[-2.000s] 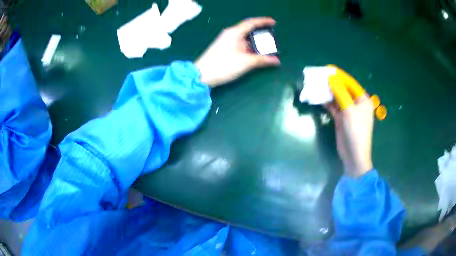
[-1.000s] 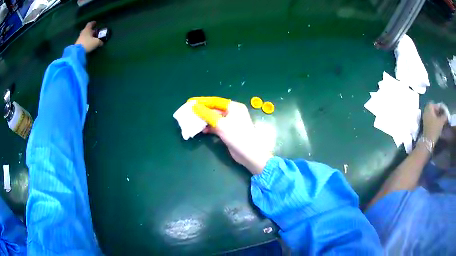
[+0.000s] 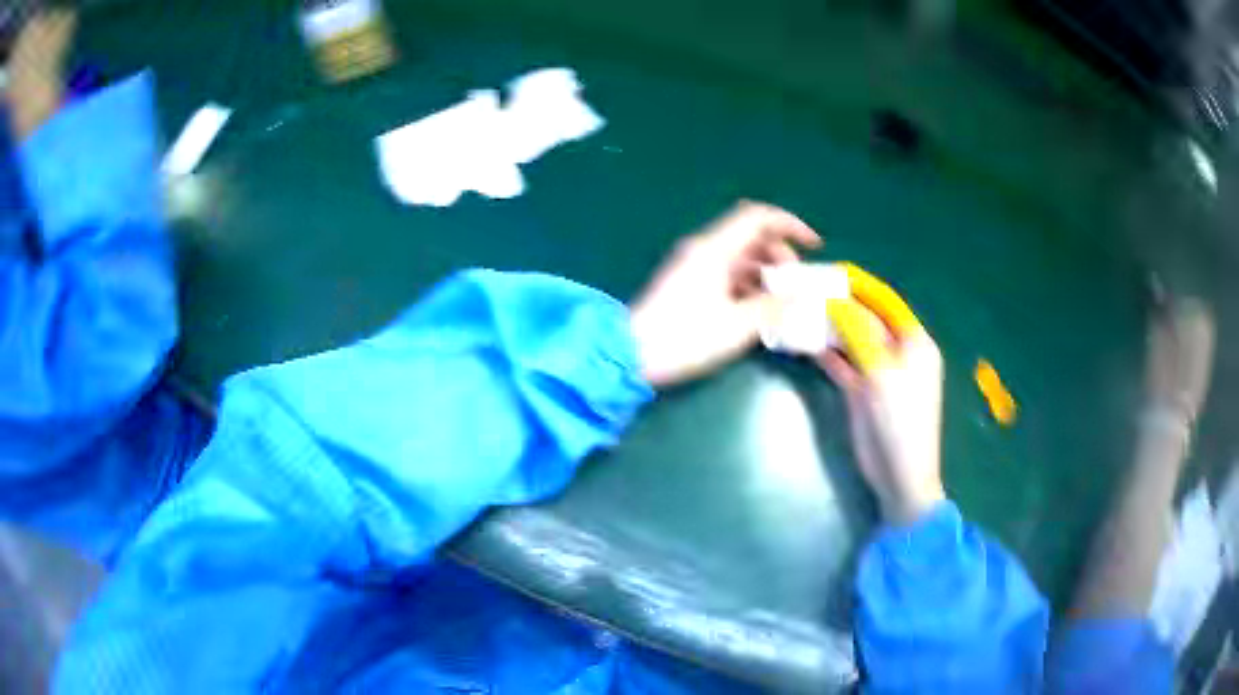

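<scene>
My right hand [image 3: 890,387], with yellow finger cots on its fingers, pinches a white wiping cloth [image 3: 804,307] over the dark green bench. My left hand [image 3: 713,292] is bare, with curled fingers meeting the left edge of the cloth. The cloth and fingers hide whether my left hand holds anything. A small blurred black object [image 3: 894,130], likely a watch-like device, lies on the bench beyond my hands. Yellow-orange finger cots [image 3: 995,392] lie to the right of my right hand.
White wipes [image 3: 476,143] lie at the upper left, near a labelled container [image 3: 348,41] and a white strip [image 3: 199,139]. Another person's blue sleeve [image 3: 102,272] is at the left, another's forearm [image 3: 1148,462] at the right, beside white wipes [image 3: 1189,570].
My left hand has come back from far left, where it held a dark device, to beside my right hand. My right hand still holds the cloth. The camera view has turned.
</scene>
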